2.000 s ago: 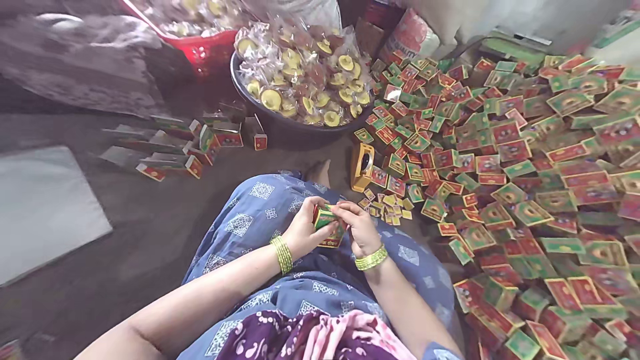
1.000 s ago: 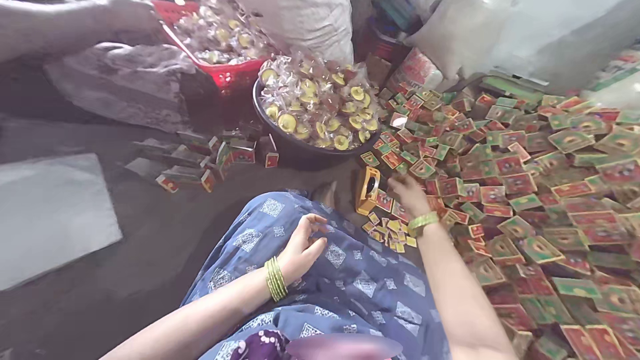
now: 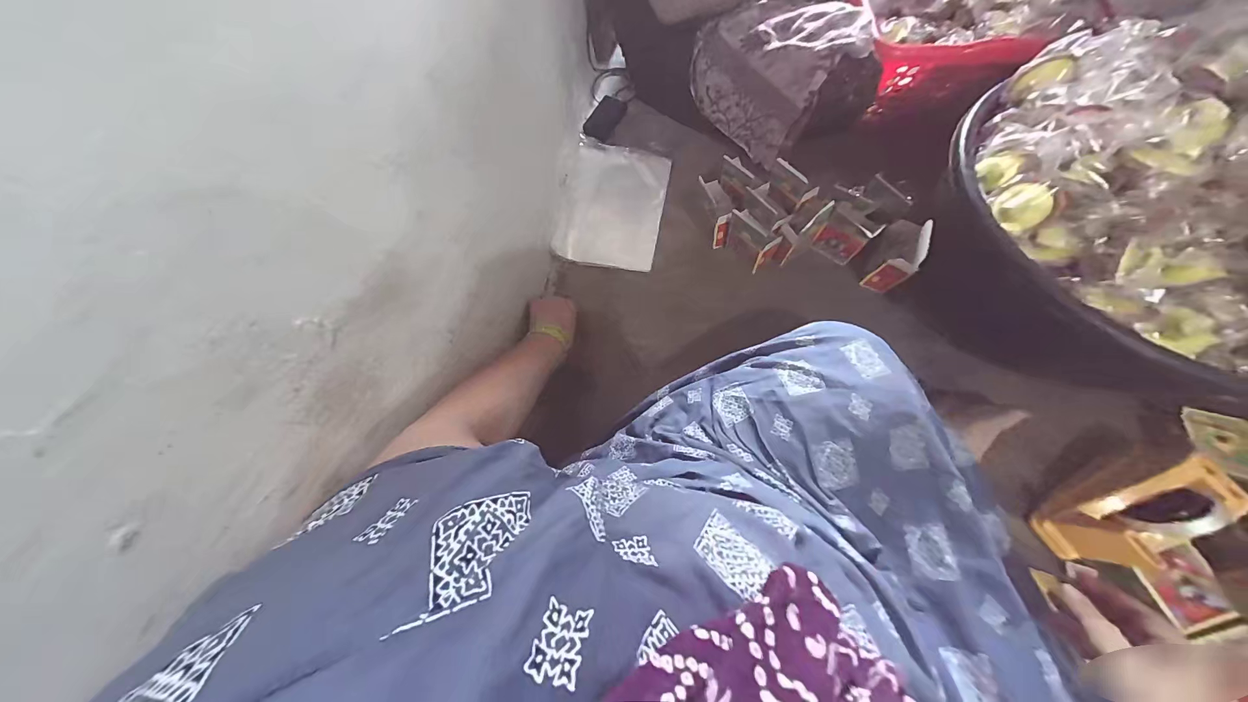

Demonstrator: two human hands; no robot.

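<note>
My left hand (image 3: 553,314) reaches down to the floor beside the wall, below a pale plastic sheet (image 3: 616,207); its fingers are hidden and I cannot tell whether it holds anything. At the lower right edge, my right hand (image 3: 1121,624) is blurred and partly out of view, close to a small printed cardboard box (image 3: 1186,585) and a yellow box-like holder (image 3: 1141,512). Whether that hand grips the printed box cannot be told. Several small open cardboard boxes (image 3: 838,232) stand on the floor ahead.
A dark tub (image 3: 1043,302) heaped with clear-wrapped yellow items (image 3: 1024,207) stands at the right. Behind it is a red basket (image 3: 926,83) of similar packets. A patterned cloth (image 3: 756,83) lies left of that basket. The wall (image 3: 292,244) rises along the left, with a small dark object (image 3: 605,118) near it.
The view has swung far to the left. My left hand has moved from my lap to the floor by the wall. The small box between my hands two seconds ago had left them one second ago.
</note>
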